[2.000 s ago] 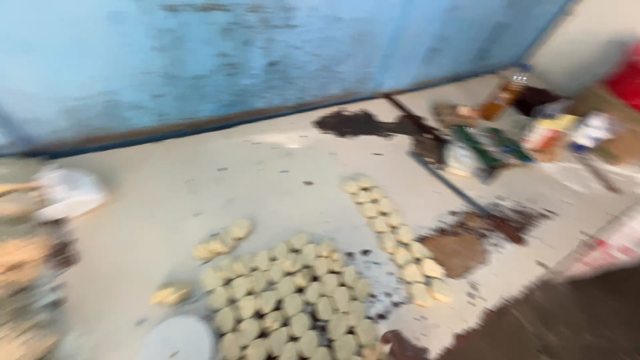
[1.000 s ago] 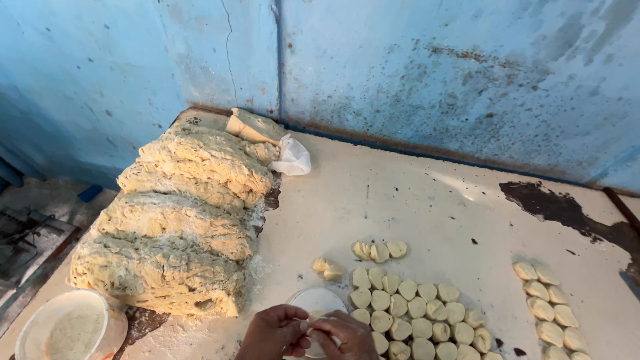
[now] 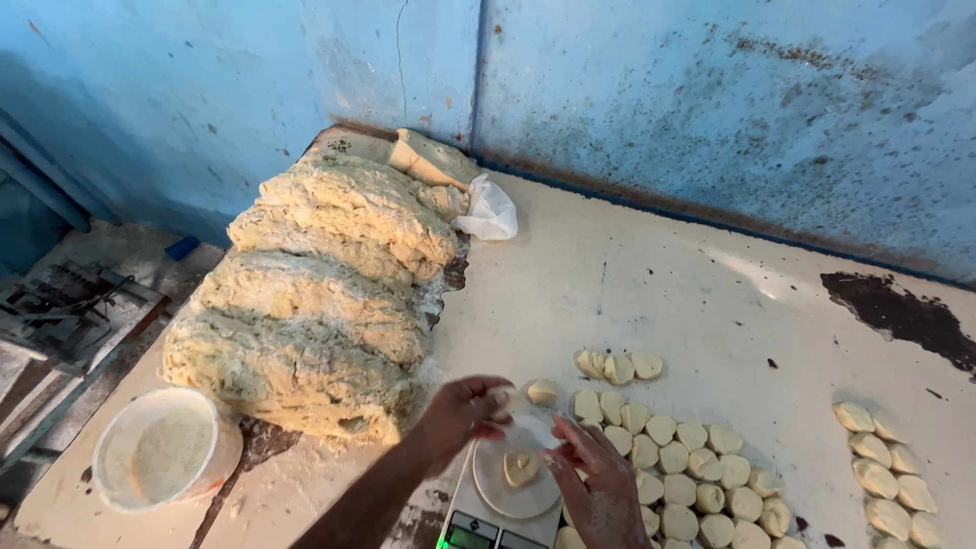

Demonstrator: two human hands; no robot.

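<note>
My left hand [image 3: 469, 412] pinches a small dough piece [image 3: 501, 402] above the left edge of a round white plate [image 3: 496, 488] on a digital scale [image 3: 463, 526]. One dough ball [image 3: 521, 467] rests on that plate. At the plate's right side is my right hand [image 3: 598, 480], thumb and fingertips close together; whether it holds a bit of dough I cannot tell. Rows of dough balls [image 3: 679, 492] lie to the right, partly behind the right hand. A lone dough ball [image 3: 543, 392] sits just beyond the plate, near a short row of pieces [image 3: 618, 368].
Large floured dough masses [image 3: 305, 305] cover the table's left part, with a white plastic bag [image 3: 488, 210] behind. A white tub of flour [image 3: 156, 450] stands front left. Two columns of dough balls [image 3: 877, 479] lie far right. A stained blue wall [image 3: 686, 114] borders the table [image 3: 564, 267].
The view has swung left since the first frame. My hands, close together a second ago over the plate, are now apart, and a dough ball shows on the plate.
</note>
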